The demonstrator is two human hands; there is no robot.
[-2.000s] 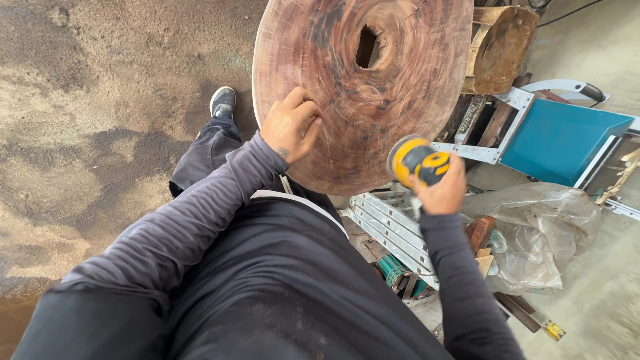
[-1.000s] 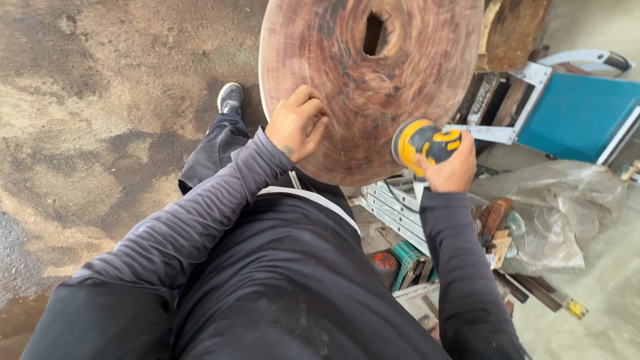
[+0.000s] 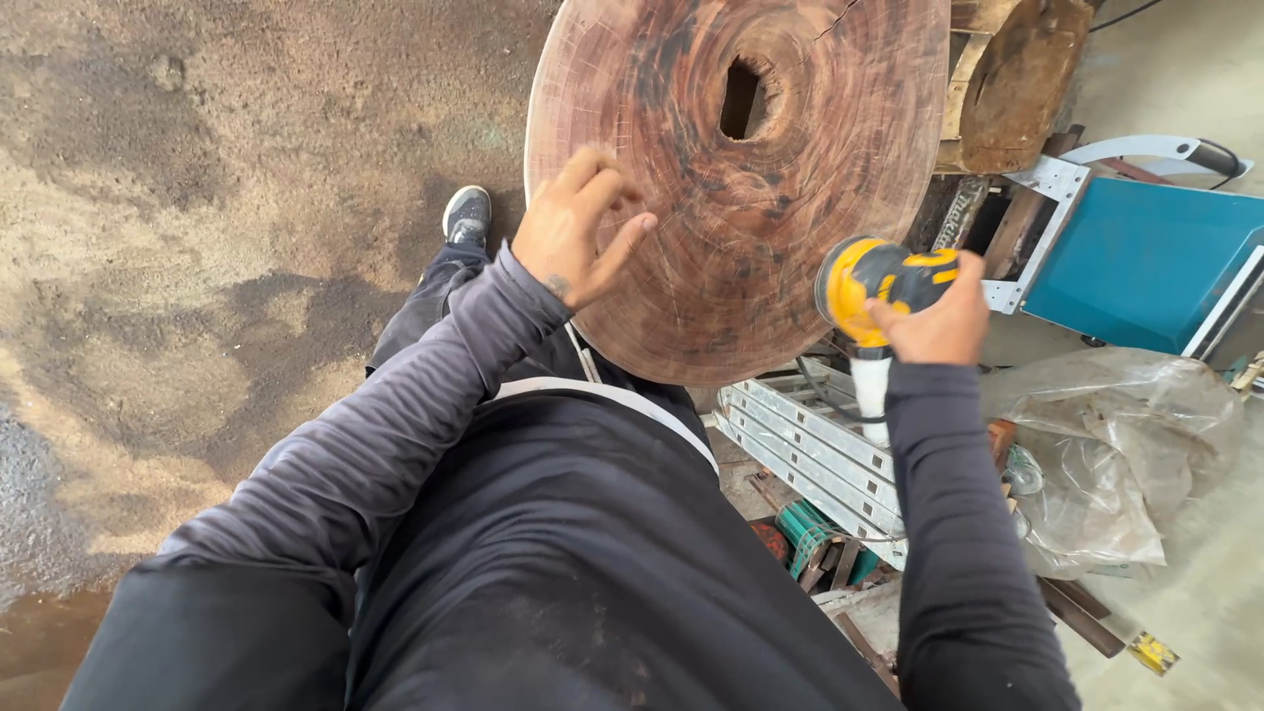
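A round wooden slab [image 3: 681, 267], with growth rings, a crack and a dark hole off its middle, fills the top centre of the head view. Over its left edge is my left hand [image 3: 583, 232], fingers apart and slightly curled, holding nothing. My right hand [image 3: 938, 321] grips a yellow and black random orbital sander [image 3: 879, 286] at the slab's lower right edge. The sander is tilted on its side, its pad facing left. A white hose fitting hangs from it beside my wrist. Whether the pad touches the slab's edge cannot be told.
Right of the slab stand a log section [image 3: 1022, 89] and a teal machine with a metal frame [image 3: 1145, 257]. An aluminium ladder [image 3: 810, 449], a crumpled clear plastic sheet [image 3: 1116, 444] and wood offcuts [image 3: 1081, 617] lie lower right. My shoe [image 3: 467, 215] is on the stained floor.
My left hand has opened its fingers more and seems lifted from the slab's surface, where it rested before. The sander stays in my right hand near the slab's lower right edge.
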